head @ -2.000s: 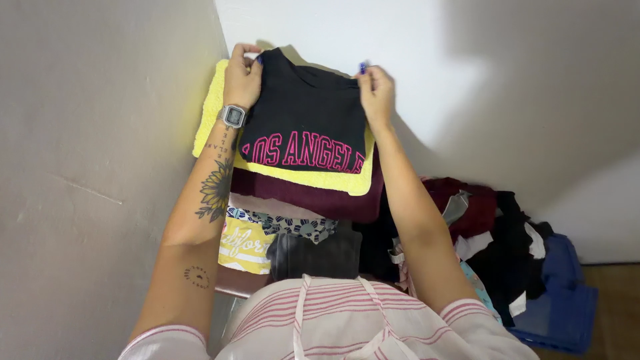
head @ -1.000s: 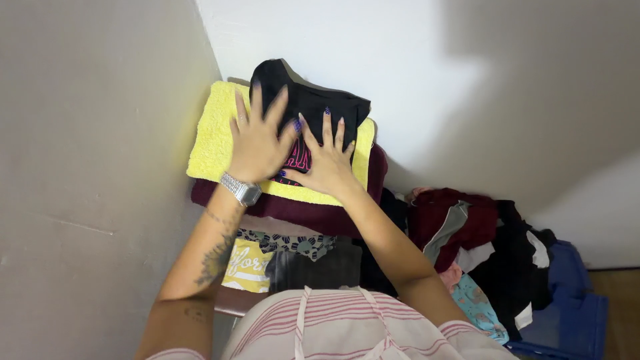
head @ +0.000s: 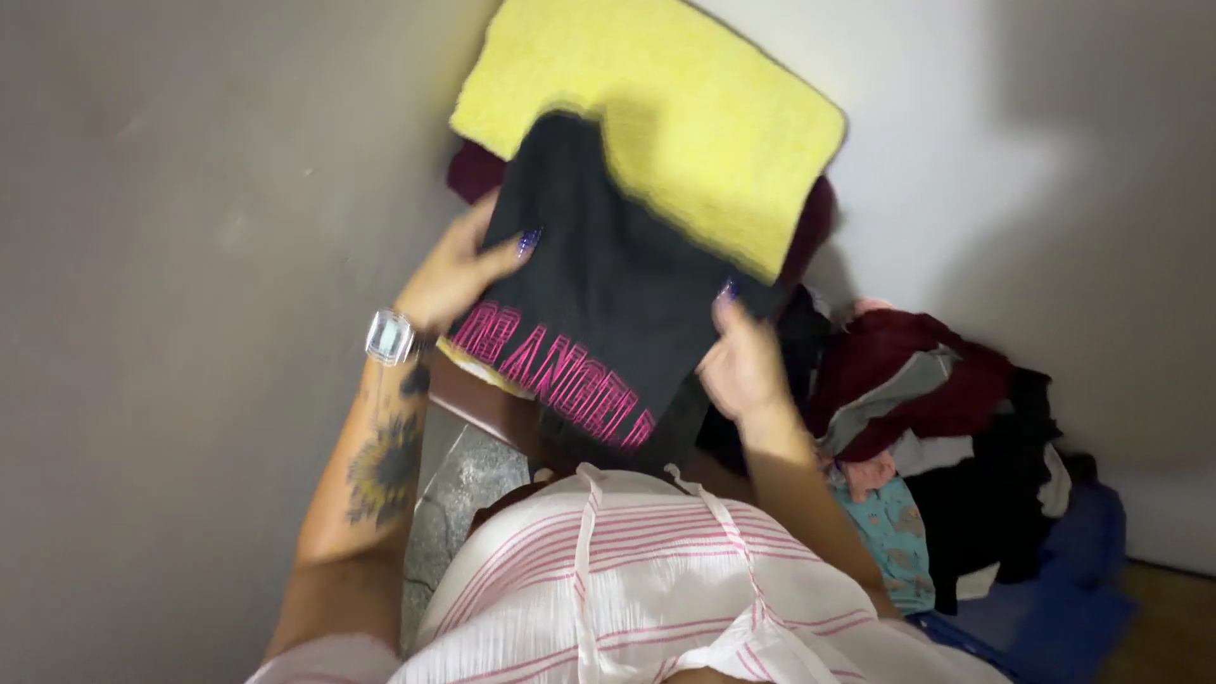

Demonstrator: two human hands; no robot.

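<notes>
Between my hands is a folded black shirt (head: 608, 275) with pink lettering along its lower part, somewhat blurred. My left hand (head: 461, 271) grips its left edge, thumb on top and fingers out of sight beneath. On the opposite edge, my right hand (head: 746, 351) pinches the cloth with the thumb uppermost. Beyond the shirt lies a folded yellow towel (head: 665, 104), with dark maroon cloth (head: 815, 228) showing under its sides. The shirt hides most of what lies below it.
To the right is a heap of loose clothes, with a maroon garment (head: 883, 370), a black one (head: 988, 503) and a teal patterned one (head: 888, 537), by a blue plastic bin (head: 1073, 608). A grey wall (head: 190, 285) stands at left, a white wall (head: 950, 142) behind.
One second ago both hands lay flat on the black shirt on top of the yellow towel. Now they hold it by its sides, off the towel and nearer my body. The view has shifted.
</notes>
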